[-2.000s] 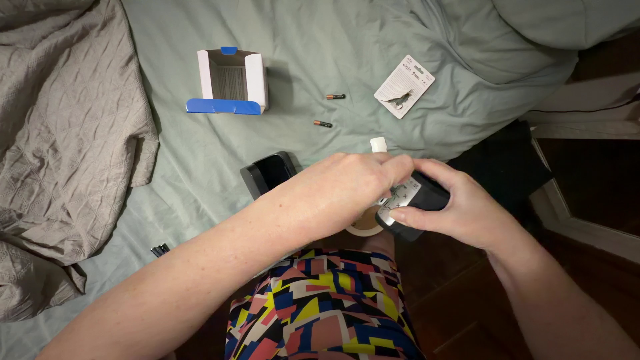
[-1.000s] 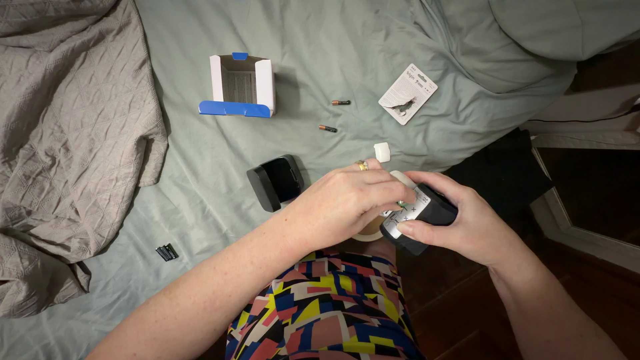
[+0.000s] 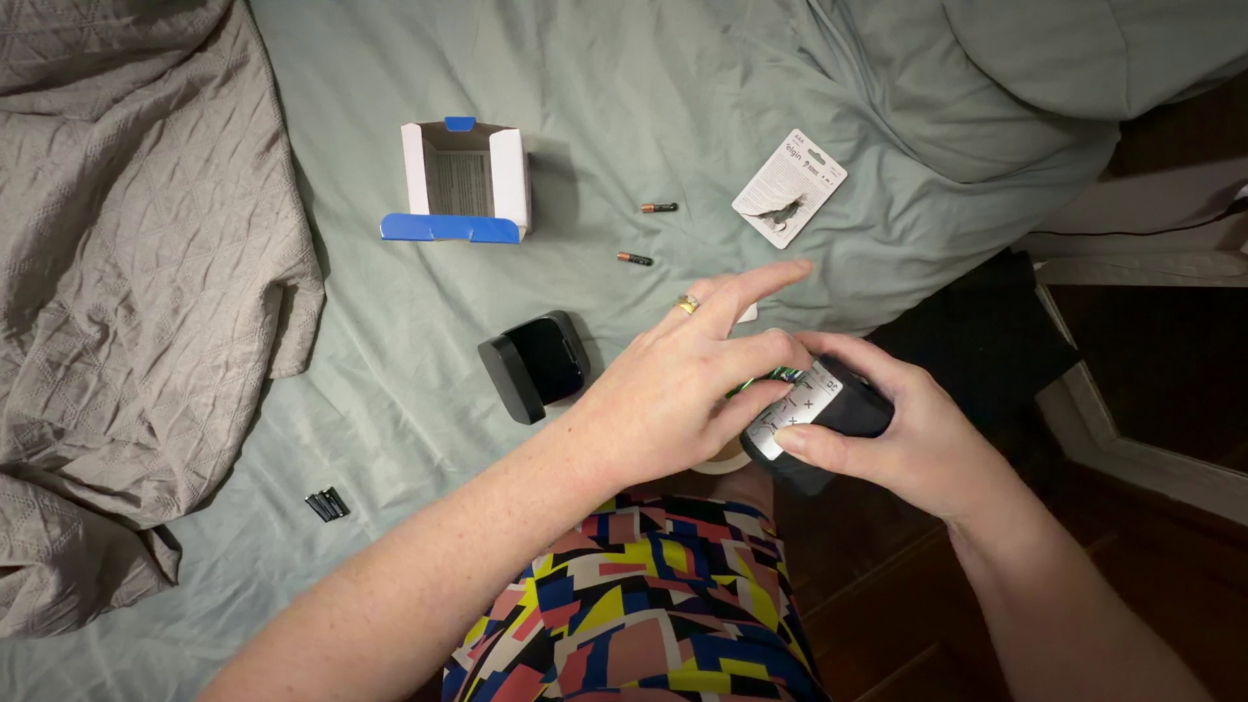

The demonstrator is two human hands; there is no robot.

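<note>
My right hand grips a black device with a label that bears writing and small drawings. My left hand is at the device's near end, thumb and forefinger pinching a green battery, its other fingers stretched out. More green shows at the device's edge, partly hidden by the fingers. Two black and copper batteries lie apart on the bed sheet above my left hand. A torn blister card lies up and to the right of them.
An open white and blue box stands at the upper middle. An open black case rests left of my left hand. Several dark batteries lie at the lower left, near a crumpled beige blanket. A dark wooden floor borders the bed.
My left hand's outer fingers have stretched out and now cover most of the small white piece seen above the hand earlier. My right hand still holds the black device.
</note>
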